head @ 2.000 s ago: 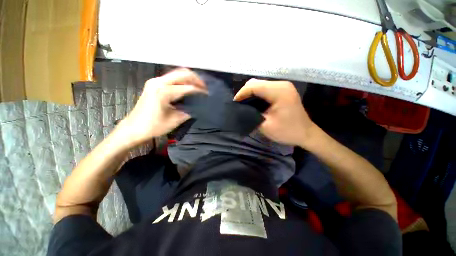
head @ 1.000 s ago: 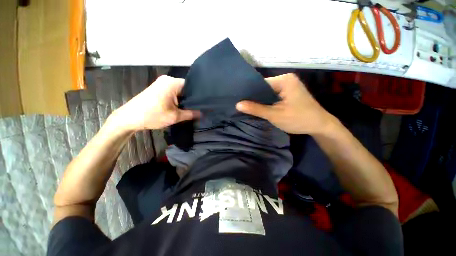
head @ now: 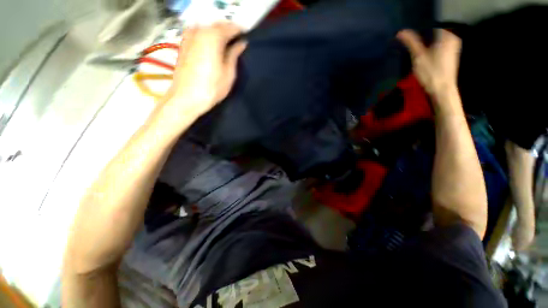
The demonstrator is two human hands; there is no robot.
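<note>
A large dark blue-black panel hangs spread between my two hands, its matte side showing and its lower part falling in folds. My left hand grips its left edge, with the fingers bent over the edge. My right hand grips its upper right edge. The panel's top runs out of the picture, and the fingertips behind it are partly hidden.
The white machine table is at the left, with scissors beside my left hand. Red items with dark patches lie low, beyond my lap. At the right edge another person's bare arm and black clothing show.
The view has turned to the right, away from the table front. The panel is now larger, raised and spread out, and my hands are farther apart. Another person's arm has come into view.
</note>
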